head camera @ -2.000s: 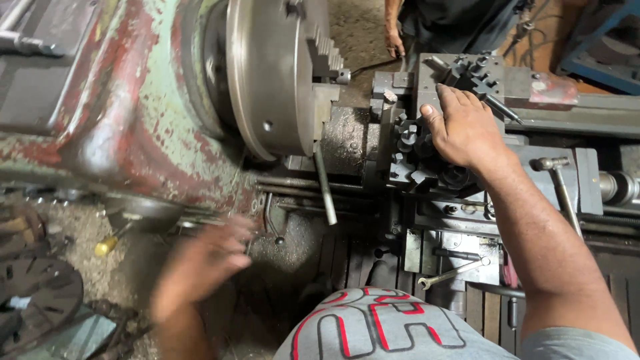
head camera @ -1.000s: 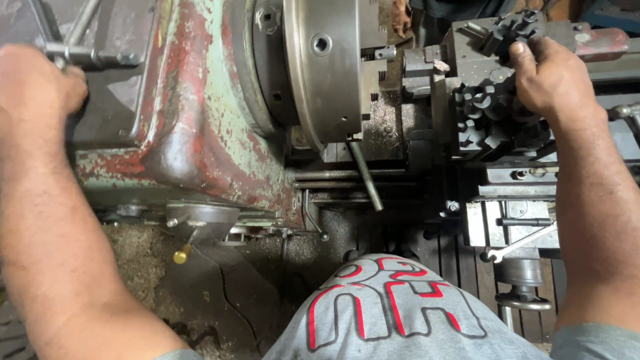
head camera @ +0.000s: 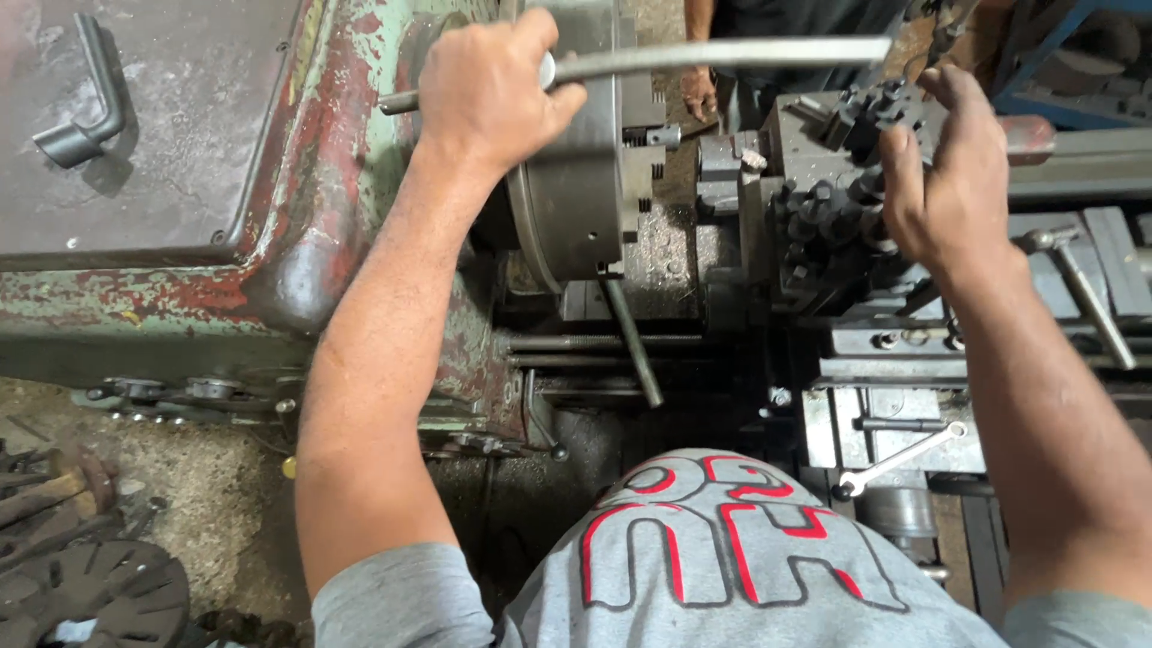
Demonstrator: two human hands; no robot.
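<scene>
My left hand point(head camera: 493, 94) grips a metal bar tool point(head camera: 720, 54) over the lathe chuck point(head camera: 571, 189); the bar extends to the right, blurred, and a short end pokes out left of the fist. My right hand point(head camera: 954, 171) rests on the lathe's tool post point(head camera: 823, 211), thumb and fingers spread around its bolts. A small cylindrical metal piece point(head camera: 664, 137) sits at the chuck jaws. Below the chuck a metal rod point(head camera: 634, 346) slants down. An angled socket wrench point(head camera: 90, 99) lies on the headstock cover point(head camera: 189, 171).
A combination wrench point(head camera: 900, 459) lies on the carriage below my right forearm. A T-shaped handle point(head camera: 1084, 288) stands at the right. Another person's hand point(head camera: 699, 93) hangs beyond the lathe. A slotted faceplate point(head camera: 99, 594) and metal parts lie on the floor at lower left.
My left hand has moved right from the headstock cover to above the chuck, now with the bar in it. My right hand stays at the tool post.
</scene>
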